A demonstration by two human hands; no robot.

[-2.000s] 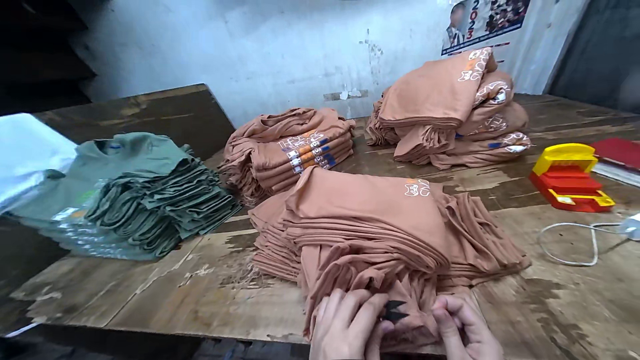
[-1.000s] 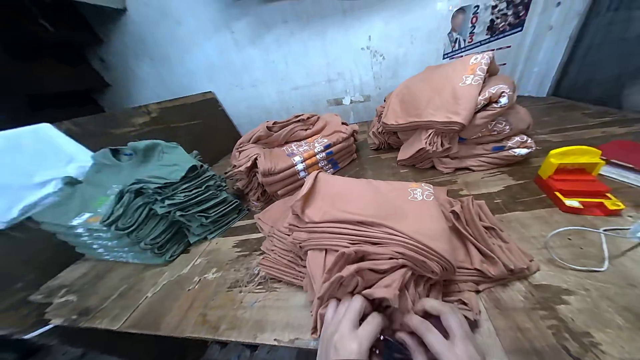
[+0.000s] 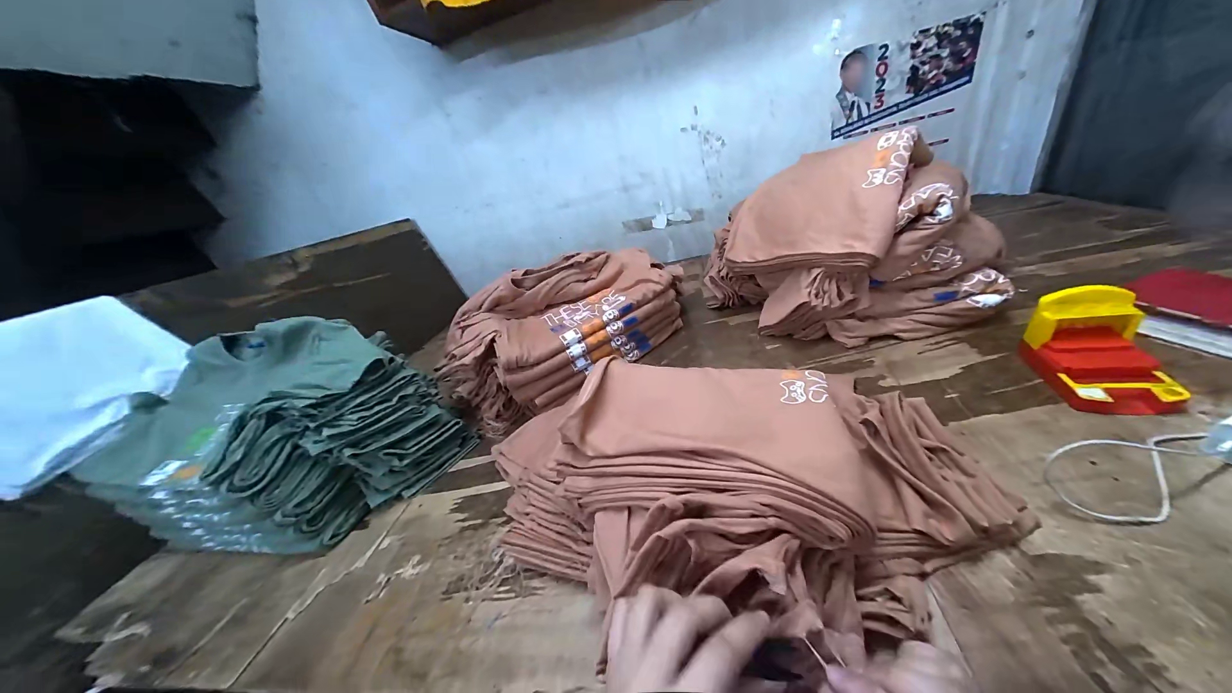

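Observation:
A stack of folded salmon-brown T-shirts [image 3: 712, 423] with a white print lies at the middle of the wooden table, its near edge loose and bunched. Both hands are at that near edge, at the bottom of the view. My left hand [image 3: 679, 640] is blurred, its fingers bent over the bunched cloth. My right hand [image 3: 900, 669] pinches a bit of the cloth between thumb and finger and is partly cut off by the frame. Something dark, too hidden to name, shows between the hands.
More salmon-brown shirts form a pile [image 3: 577, 327] behind and a higher pile [image 3: 847, 231] at back right. Green shirts [image 3: 289, 423] and white cloth [image 3: 77, 375] are at left. On the right are a red and yellow plastic object [image 3: 1102, 356], a white cord [image 3: 1155, 481] and a red book [image 3: 1189, 294].
Both hands remain at the stack's near edge, with their fingers changed in pose. The dark thing seen between them two seconds ago is now mostly hidden. The view has tilted up somewhat.

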